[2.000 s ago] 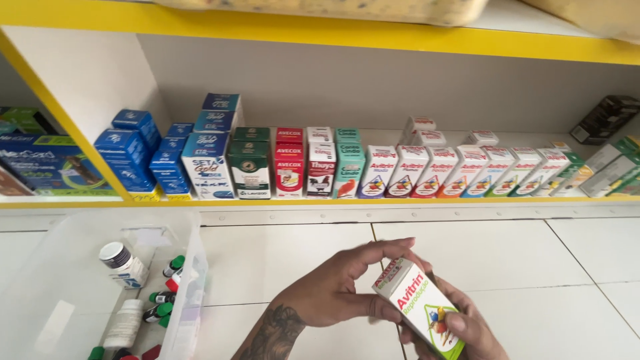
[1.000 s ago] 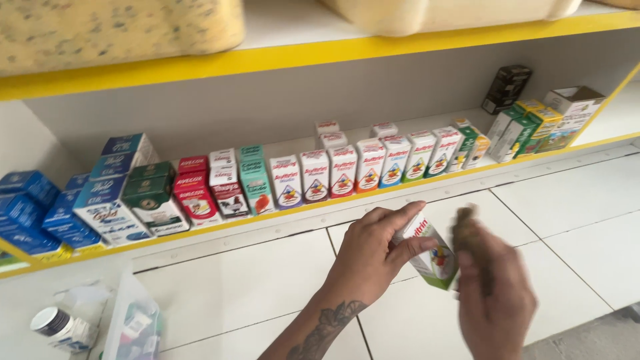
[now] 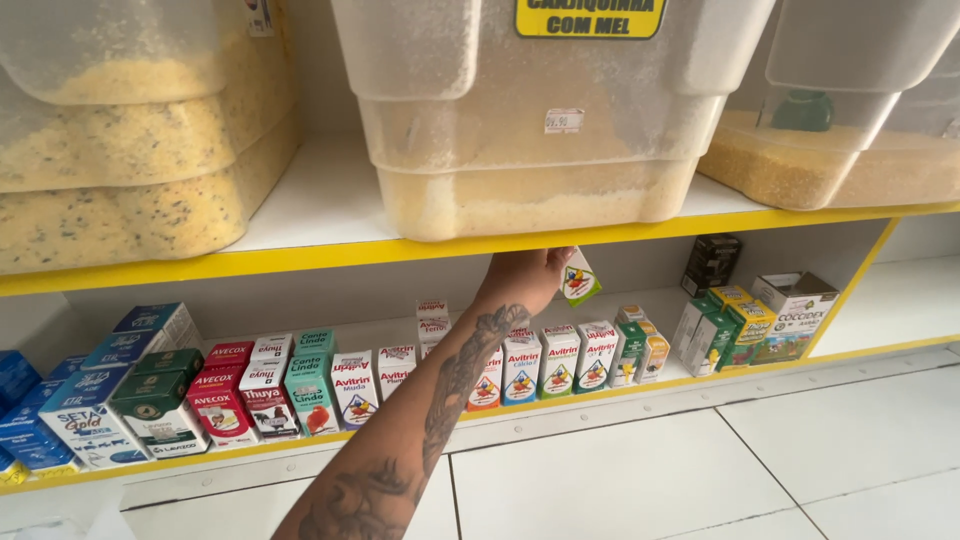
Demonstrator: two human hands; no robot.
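Observation:
My left hand (image 3: 529, 274), at the end of a tattooed forearm, reaches into the lower shelf, its upper part hidden by the yellow shelf edge. It holds a small white and green Avitrin box (image 3: 579, 279), tilted, above the row. Below stand upright Avitrin boxes, among them a green-marked one (image 3: 559, 361), a blue-marked one (image 3: 520, 366) and another white one (image 3: 596, 355). My forearm covers part of the row. My right hand is out of view.
Overhead, the yellow-edged shelf (image 3: 322, 259) bears clear plastic bins (image 3: 525, 187) of grain. Left of the Avitrin row stand Canto Lindo (image 3: 312, 394), Thuya (image 3: 270, 397) and Avecox boxes (image 3: 219, 405). An open-topped Coccidex carton (image 3: 799, 307) stands at right. White floor tiles (image 3: 600, 480) lie below.
My left hand has moved from over the floor tiles into the shelf, with the box in it. My right hand, beside the box before, has left the view. The view has shifted upward.

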